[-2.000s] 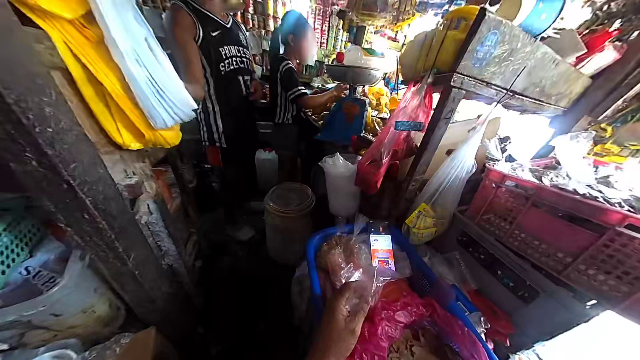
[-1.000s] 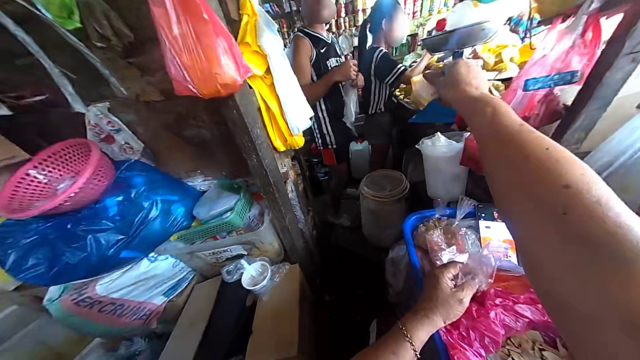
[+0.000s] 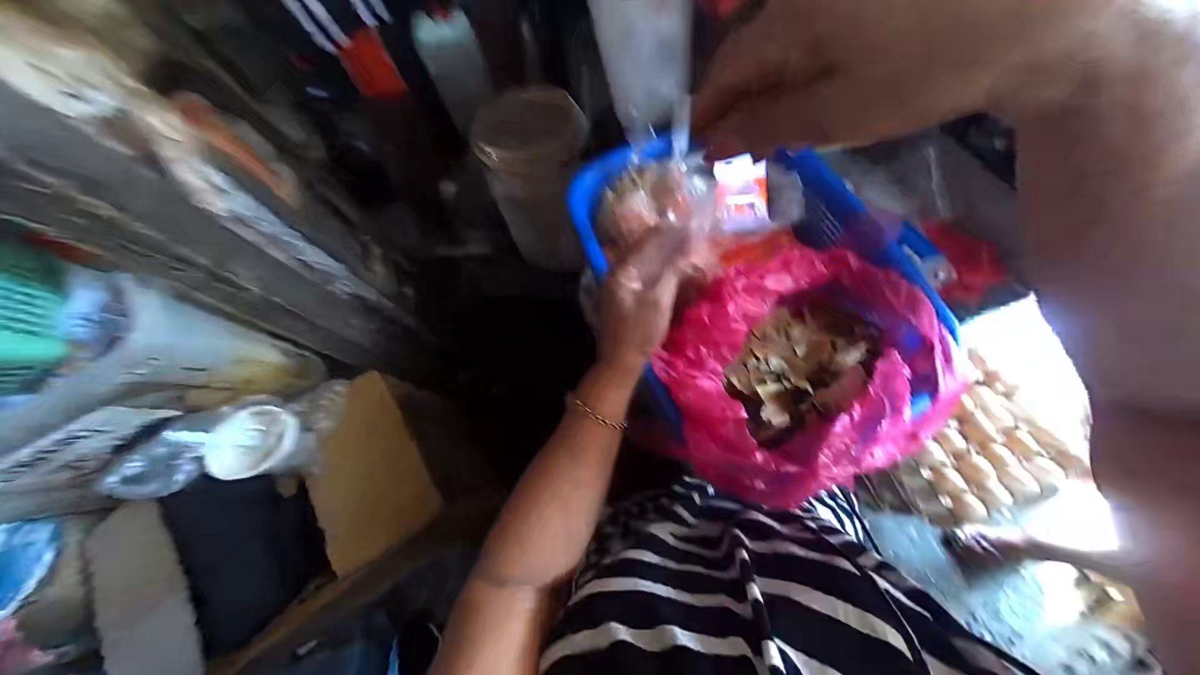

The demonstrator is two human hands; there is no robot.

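My left hand [image 3: 642, 295], with a thin gold bracelet on its wrist, holds a clear plastic bag [image 3: 684, 192] at the left side of a blue plastic basket [image 3: 583, 202]. My right hand [image 3: 750, 89] is blurred at the top, close to the bag's upper end; its fingers are not clear. A pink plastic bag [image 3: 698, 422] lies open in the basket, with brown and pale dry pieces [image 3: 797, 361] inside. Behind the clear bag is a small white and orange packet or card [image 3: 741, 192].
Eggs [image 3: 994, 450] sit in a tray at the right. A lidded bucket [image 3: 530, 169] stands beyond the basket. At left are cardboard [image 3: 370, 473], a white cup [image 3: 251, 441], a green basket [image 3: 28, 319] and a wooden post [image 3: 141, 216].
My right hand, raised toward the scale a second ago, has come down near the clear bag. My left hand stays at that bag. The view has tilted down.
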